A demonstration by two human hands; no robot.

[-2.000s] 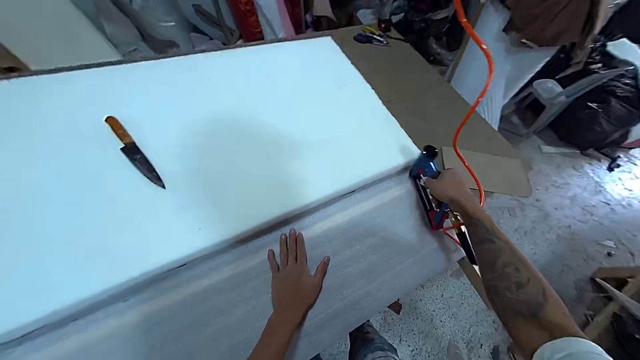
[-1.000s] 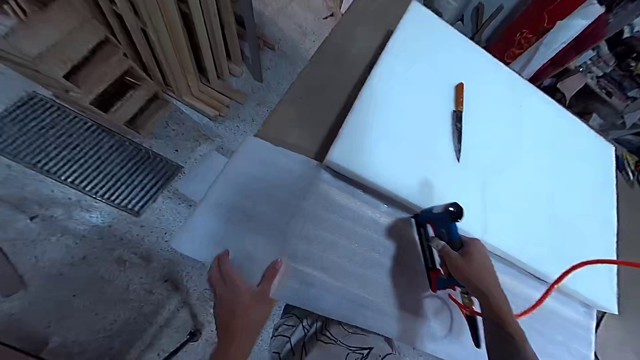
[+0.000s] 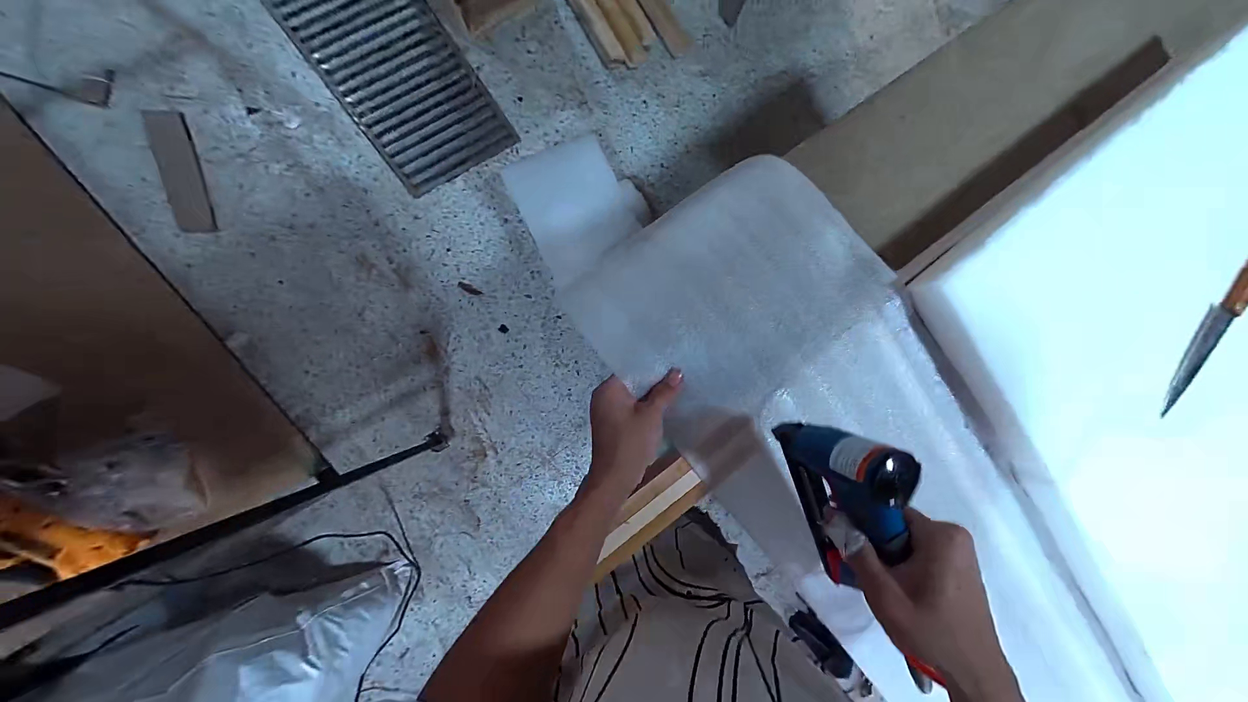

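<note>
My left hand (image 3: 629,429) grips the near edge of a thin white foam sheet (image 3: 721,273), thumb on top, fingers hidden under it. The sheet's end hangs over the table's edge. In my right hand (image 3: 926,585) is a blue pneumatic staple gun (image 3: 858,478), its nose close to the sheet, right of my left hand; whether it touches cannot be told. A thick white foam slab (image 3: 1121,292) lies along the right, with a knife (image 3: 1209,341) on top. Wooden strips (image 3: 648,512) show under the sheet's near edge.
Brown board (image 3: 916,127) reaches back beside the slab. On the speckled floor lie a metal grate (image 3: 400,88), wood strips (image 3: 629,29) and a flat wood piece (image 3: 178,171). A brown panel (image 3: 117,283) with a black edge stands at the left, near a thin black cable (image 3: 414,565).
The view has swung to the sheet's far end. My left hand, flat on the sheet two seconds ago and spread apart one second ago, has taken hold of its edge. The staple gun stays in my right hand.
</note>
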